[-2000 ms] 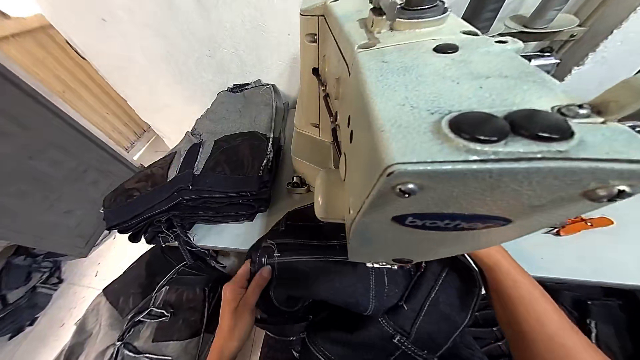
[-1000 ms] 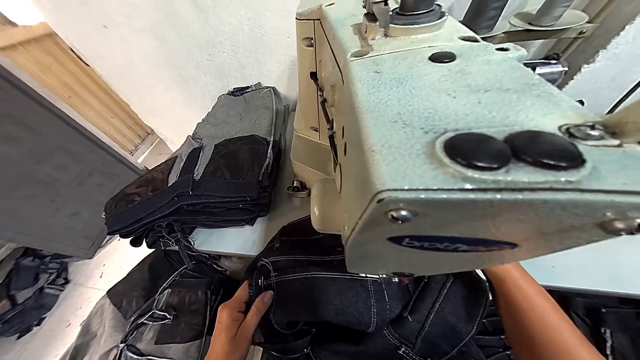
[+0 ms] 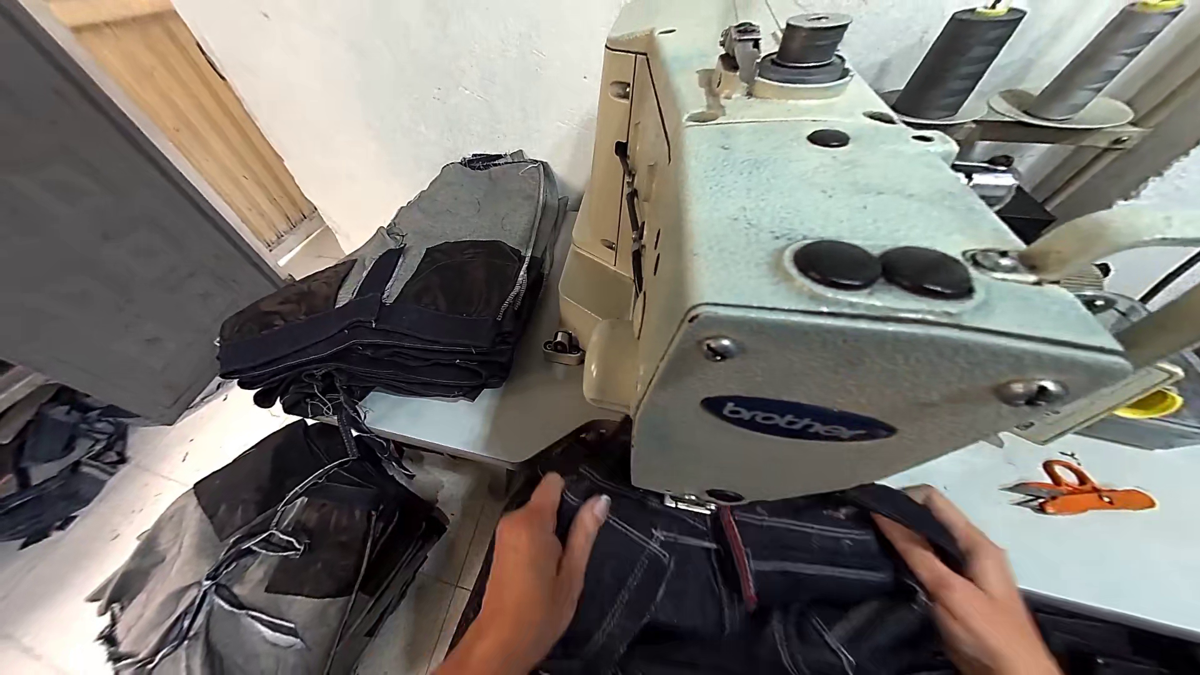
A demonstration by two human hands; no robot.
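A Brother sewing machine (image 3: 797, 422) with a pale green head fills the middle of the view. Dark denim trousers (image 3: 797, 553) with light stitching and a narrow red strip lie under its head, the needle area mostly hidden. My left hand (image 3: 539, 562) rests on the denim left of the head, thumb and forefinger on the cloth. At the right, my right hand (image 3: 966, 581) grips a folded dark band of the same denim.
Stacked denim pieces (image 3: 450, 291) lie on the table's left part. More denim (image 3: 281, 553) hangs or lies below. Orange-handled thread snips (image 3: 1087, 497) lie on the table at right. Thread cones (image 3: 956, 66) stand behind the machine.
My right hand, earlier hidden behind the machine head, now shows at the right with the denim band. The denim has shifted under the head, and the red strip has come into view.
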